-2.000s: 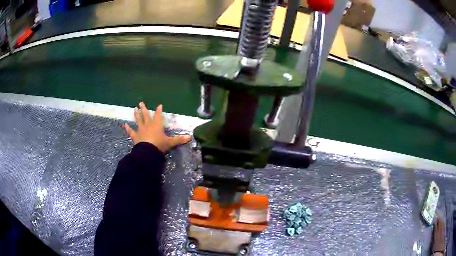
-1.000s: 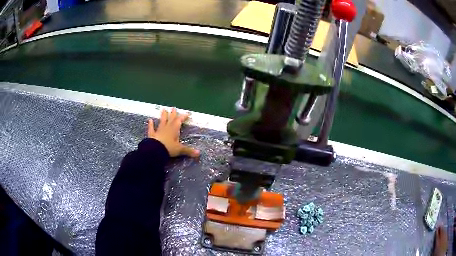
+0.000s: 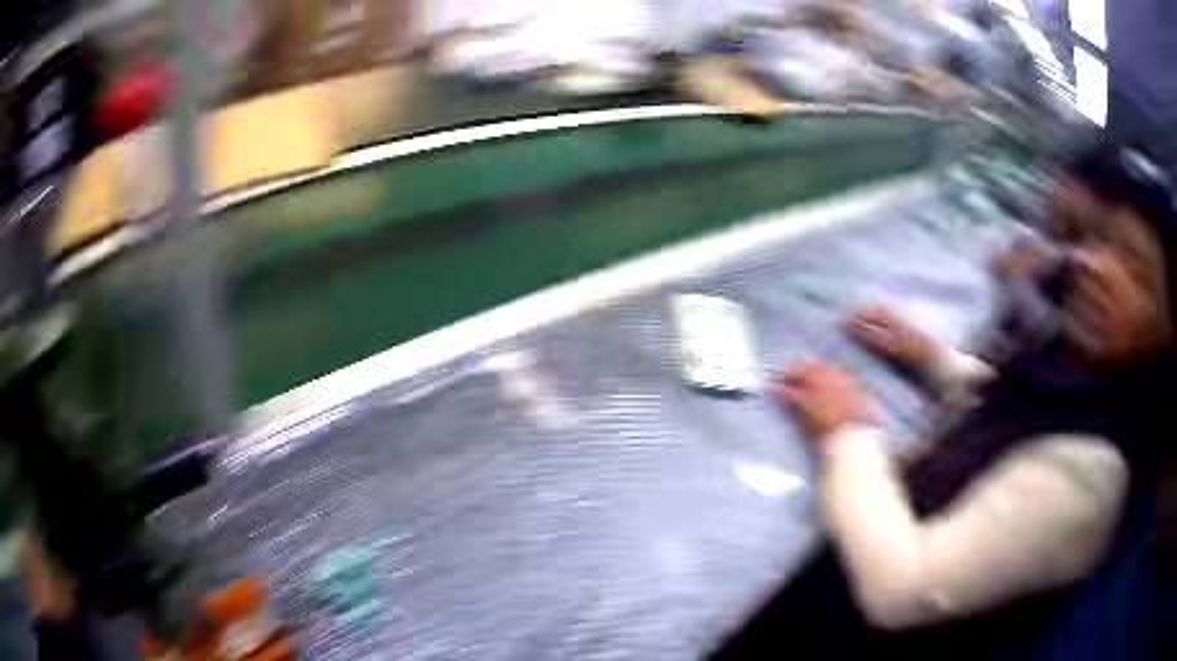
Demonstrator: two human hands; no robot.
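Note:
The green hand press (image 3: 65,478) is blurred at the left edge, with its orange block (image 3: 232,626) cut off by the bottom edge. The loose pile of small teal caps (image 3: 349,581) lies on the bench right of the block. A skin-toned blur beside the press at the far left may be my left hand (image 3: 47,577); its fingers cannot be made out. My right hand is not in view.
A person sits at the right with both hands (image 3: 830,398) over the bubble-wrap bench cover (image 3: 581,517). A pale rectangular object (image 3: 716,342) lies near those hands. The green conveyor (image 3: 516,258) runs behind, with cardboard (image 3: 271,136) beyond it.
The view has swung right and blurred. The press and teal pile now appear farther left, and the neighbouring person has come into view. My left hand no longer shows clearly.

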